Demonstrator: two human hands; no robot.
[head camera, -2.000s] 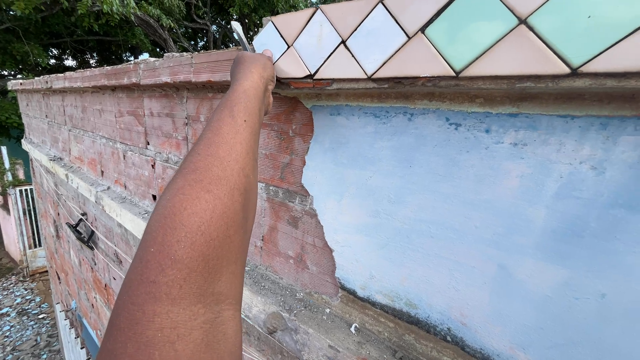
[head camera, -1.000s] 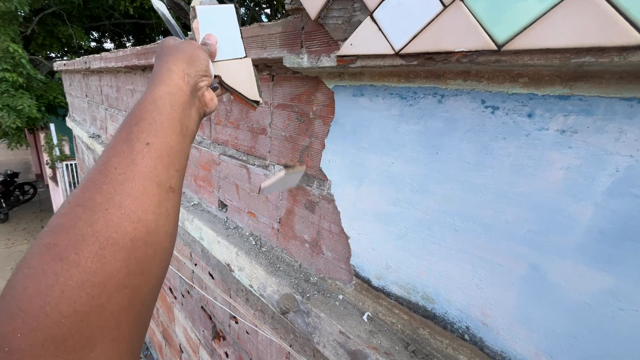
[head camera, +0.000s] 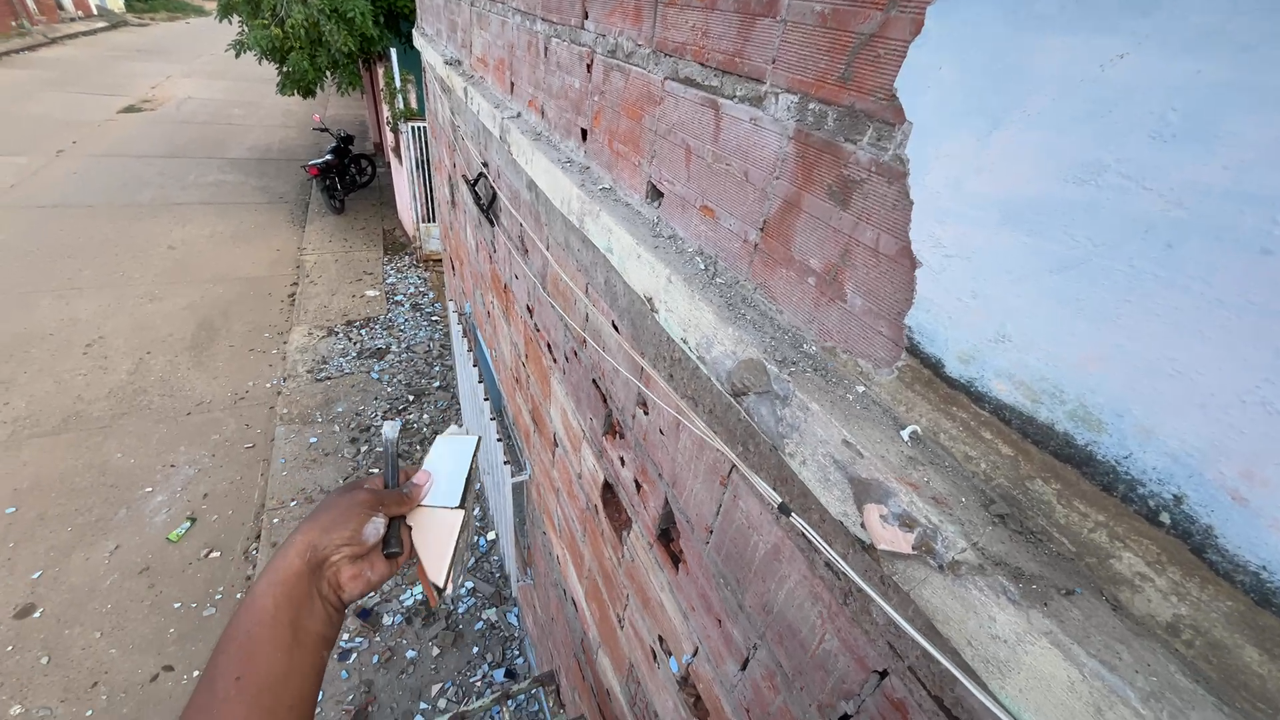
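My left hand (head camera: 355, 540) reaches out from the lower left, over the rubble strip beside the wall. It grips a small dark metal chisel (head camera: 392, 490), upright with its flat pale end at the top. The same hand holds a joined chunk of broken tile, with a white tile (head camera: 450, 470) above a pale pink tile (head camera: 435, 540). Behind the chunk, an orange-brown backing shows at its lower edge. My right hand is not in view.
The hollow-brick wall (head camera: 600, 330) has a ledge (head camera: 800, 400) with grit, and white cables (head camera: 690, 415) run along it. Blue plaster (head camera: 1100, 250) covers the right part. Tile rubble (head camera: 400, 340) lies far below, near a parked motorcycle (head camera: 340, 168) and a street (head camera: 150, 300).
My left hand has come away from the row of tiles on the wall top with a tile chunk. A loose fragment was in the air one second ago. The view has turned down and left.
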